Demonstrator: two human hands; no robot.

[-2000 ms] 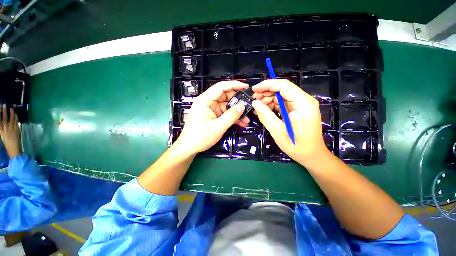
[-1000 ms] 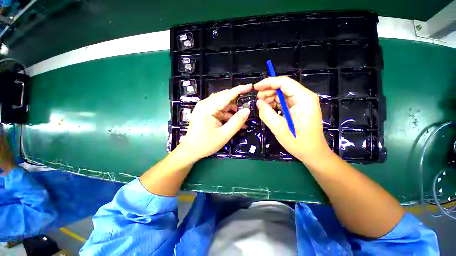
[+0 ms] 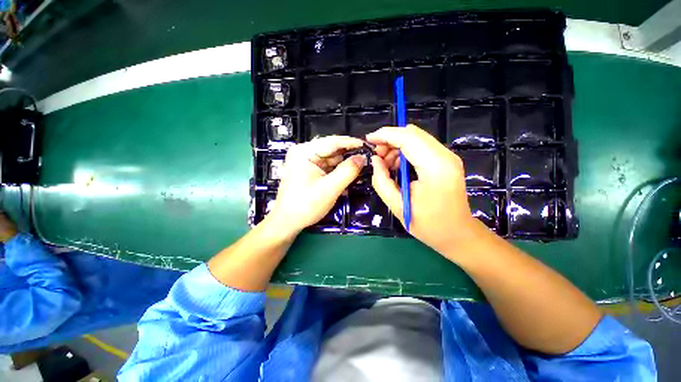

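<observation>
A small black electronic module [image 3: 364, 155] is held between the fingertips of both hands, over the middle of the black blister tray [image 3: 473, 86]. My left hand [image 3: 308, 179] grips its left side with thumb and fingers. My right hand [image 3: 422, 175] has its fingertips at the module's right edge and also holds a blue pen-shaped tool [image 3: 403, 142], nearly upright across the hand. Fingers partly cover the module. Similar modules [image 3: 278, 127] sit in pockets of the tray's left column.
A white strip [image 3: 149, 76] runs behind the green bench [image 3: 149, 164]. A black box [image 3: 20, 145] stands at the far left. Another person's blue sleeve [image 3: 37, 276] shows at lower left. A clear tube [image 3: 632, 246] curves at the right edge.
The module has tilted and shows less of its face. The blue tool has swung more upright. My right hand has shifted slightly left. The other person's hand has moved away from the black box.
</observation>
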